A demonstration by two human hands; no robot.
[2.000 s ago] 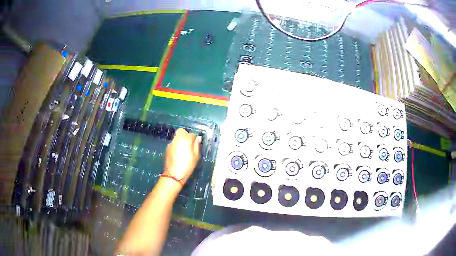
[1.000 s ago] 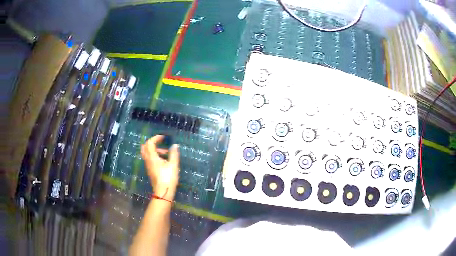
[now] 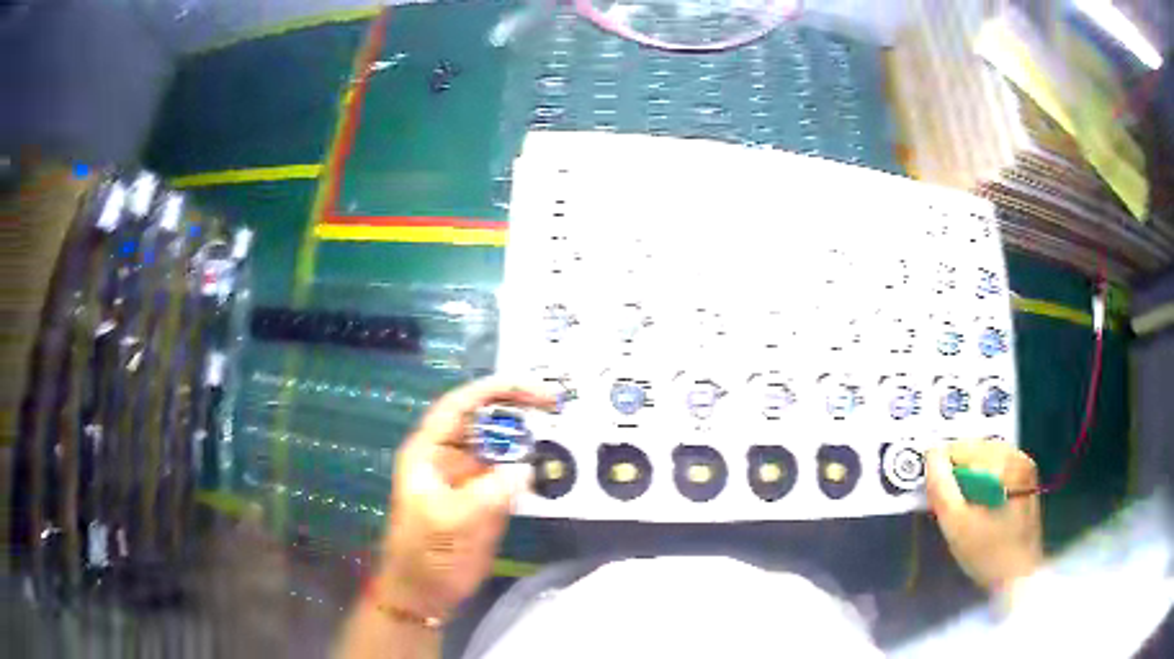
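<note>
My left hand [image 3: 451, 496] holds a small round speaker [image 3: 501, 434] with a bluish face between thumb and fingers, over the lower left corner of the white holed board [image 3: 760, 290]. My right hand [image 3: 989, 515] grips a green-handled test probe [image 3: 980, 487] at the board's lower right, beside a silver ringed part [image 3: 905, 465]. The probe's tip is hidden. Flat black discs [image 3: 699, 473] with pale gold centres fill much of the board's bottom row. Silver round parts sit in the rows above.
A clear blister tray [image 3: 335, 386] with a row of black parts [image 3: 337, 328] lies left of the board. Stacked trays [image 3: 129, 373] stand at far left, stacked sheets [image 3: 953, 116] at upper right. A red wire [image 3: 1094, 399] hangs at right.
My left hand has moved right from the blister tray to the board's corner. My right hand has come into view with the green probe. The sixth bottom-row position now shows a silver part, not a black disc.
</note>
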